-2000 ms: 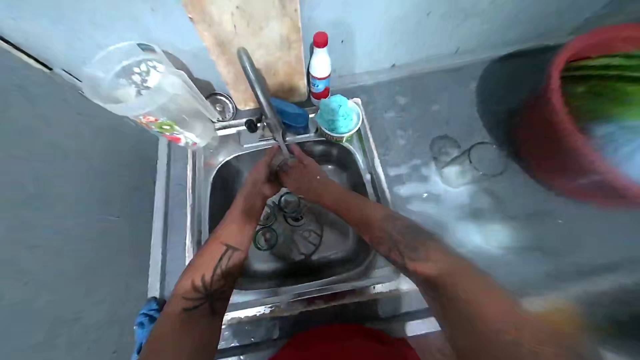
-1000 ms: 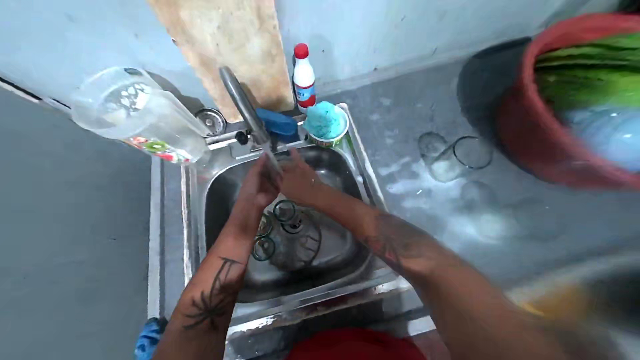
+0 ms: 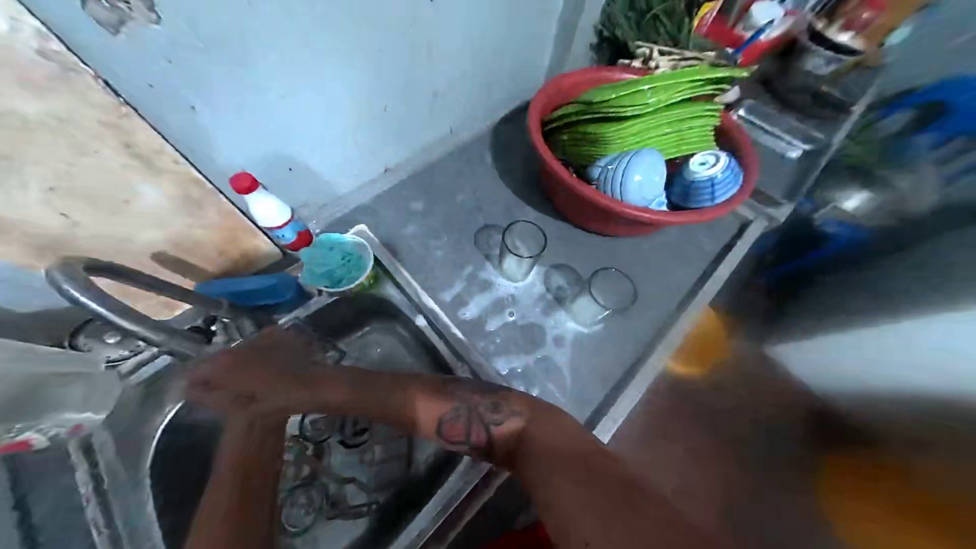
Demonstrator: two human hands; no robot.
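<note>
My left hand [image 3: 217,381] and my right hand [image 3: 278,366] are close together at the steel tap [image 3: 130,293], above the sink. Both are blurred, and my right forearm crosses in front of the left one. Whether they hold anything cannot be seen clearly. Several glasses [image 3: 303,507] lie in the steel sink [image 3: 389,335] below. A tub of turquoise paste [image 3: 335,263] stands at the sink's back right corner, beside a blue brush or scrubber [image 3: 248,290] and a white bottle with a red cap [image 3: 271,212].
Two clear glasses [image 3: 522,252] [image 3: 602,297] stand on the wet, sudsy grey counter [image 3: 465,191]. Behind them, a red basin [image 3: 553,179] holds green plates [image 3: 640,114] and blue bowls [image 3: 705,179]. A clear plastic container [image 3: 53,389] is at the left. A blurred person's arm shows at right.
The view has turned to the right, showing more of the counter and the red basin. My hands remain close together near the tap.
</note>
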